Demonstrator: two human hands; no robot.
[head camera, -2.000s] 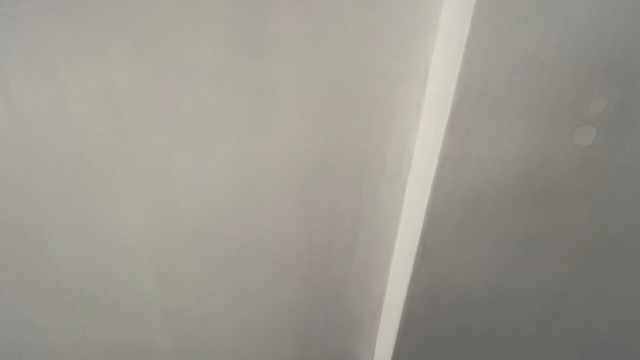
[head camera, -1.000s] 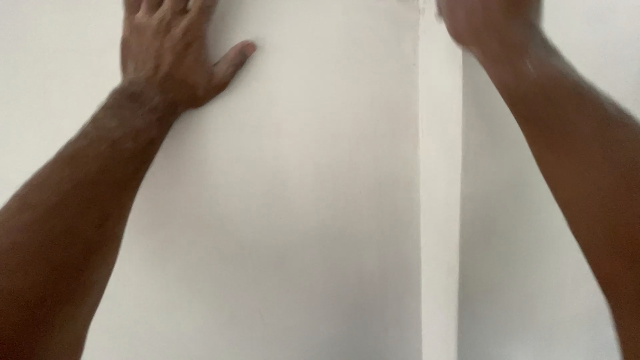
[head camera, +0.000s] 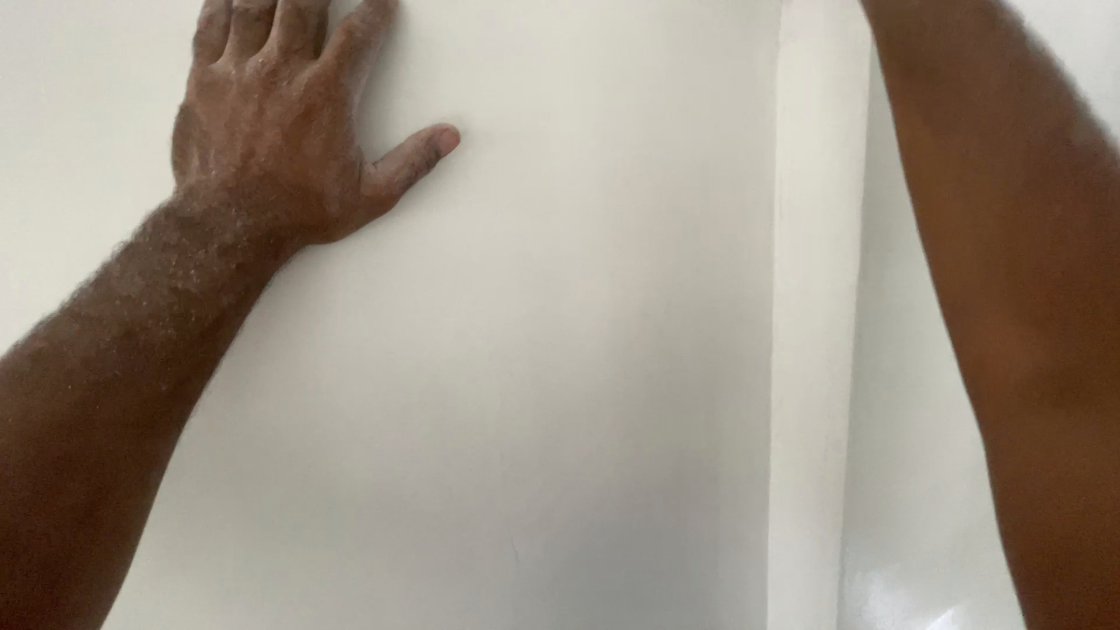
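Note:
My left hand (head camera: 271, 122) lies flat with its fingers spread on a pale, smooth wall-like surface (head camera: 542, 306), at the upper left. Its thumb points to the right, and the fingertips are cut off by the top edge. Light dust shows on the hand and wrist. My right forearm rises along the right side, but the right hand is beyond the top edge. A narrow white raised strip (head camera: 814, 306) runs from top to bottom, just left of that forearm.
Right of the strip, another pale surface (head camera: 910, 490) continues behind my right forearm, with a bright shiny patch near the bottom. A soft shadow lies on the surface left of the strip.
Two seconds ago neither arm was in view; both had come in by one second ago. Since then my right hand has passed out of view at the top. The view has shifted since the first frame.

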